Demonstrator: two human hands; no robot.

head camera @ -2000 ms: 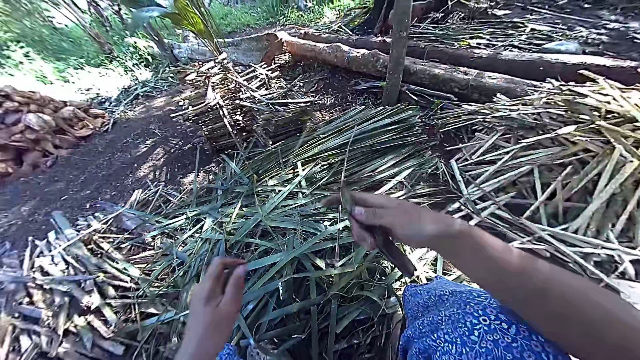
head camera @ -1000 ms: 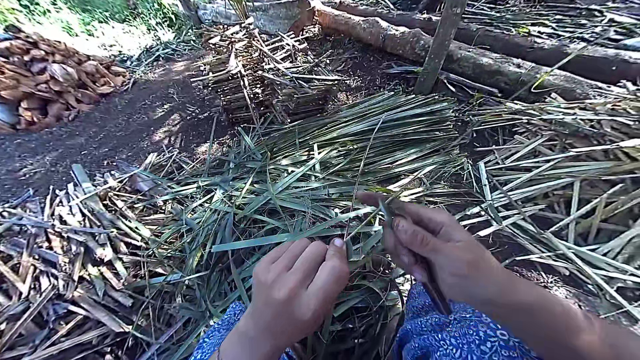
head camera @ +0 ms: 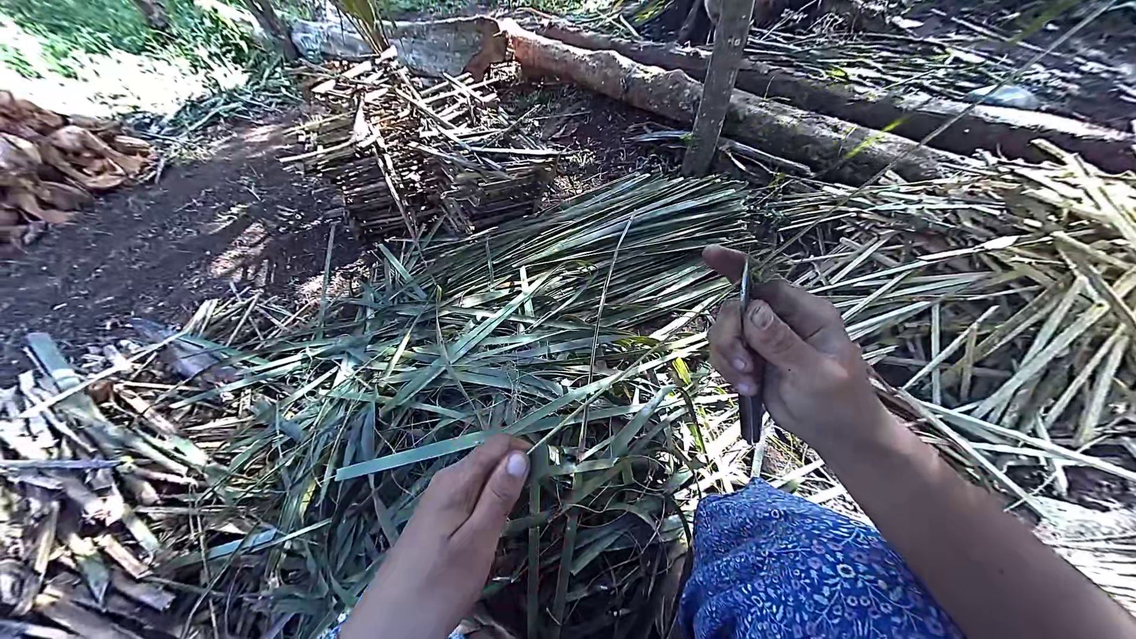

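My right hand (head camera: 790,355) is closed around the dark handle of a knife (head camera: 746,293), its narrow blade pointing up beside the thumb and index finger. My left hand (head camera: 470,506) is lower and to the left, thumb and index finger pinched on the end of a long green leaf strip (head camera: 408,457). Under and in front of both hands lies a tangled heap of green leaf strips (head camera: 355,382). Beyond it, long green strips lie side by side in a bundle (head camera: 612,231).
Dry strips (head camera: 1021,328) are heaped on the right, cut stalk pieces (head camera: 80,497) at lower left. Stacked sticks (head camera: 417,142), a thin upright post (head camera: 719,80) and fallen logs (head camera: 639,84) stand or lie further back. Brown husks (head camera: 53,169) are piled at far left.
My hands were close together a second ago and are now further apart. The knife, tilted then, now stands nearly upright in my right hand.
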